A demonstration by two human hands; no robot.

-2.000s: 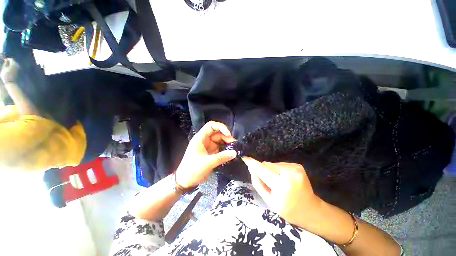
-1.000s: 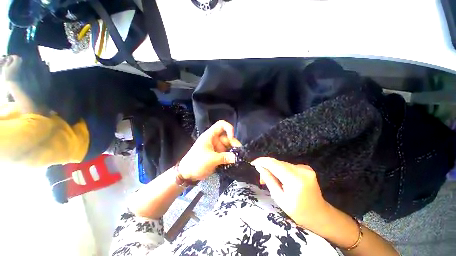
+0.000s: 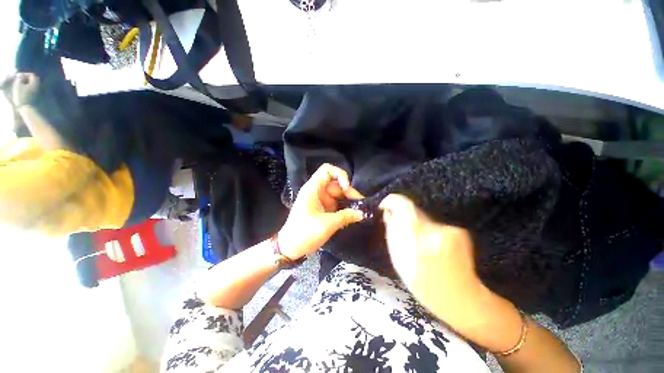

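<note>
A large black garment [image 3: 480, 189] with a rough speckled surface lies over my lap and hangs off to the right. Smooth dark cloth [image 3: 320, 135] shows behind my left hand. My left hand [image 3: 317, 218] pinches the garment's edge between thumb and fingers, where a narrow speckled trim [image 3: 366, 208] shows. My right hand [image 3: 426, 255] is close beside it, slightly blurred, with its fingertips together at the same edge. No needle or thread can be made out, so what the right fingers hold is unclear.
A white table [image 3: 437, 44] runs along the top, with black straps [image 3: 236, 55] hanging over its edge. At left sit a person in a yellow top [image 3: 65, 189], a red stool [image 3: 135, 251], and a blue basket [image 3: 209, 233] with dark cloth.
My right hand has risen from below the trimmed edge to beside it. My left hand has shifted slightly right, still pinching the edge. The view has shifted a little.
</note>
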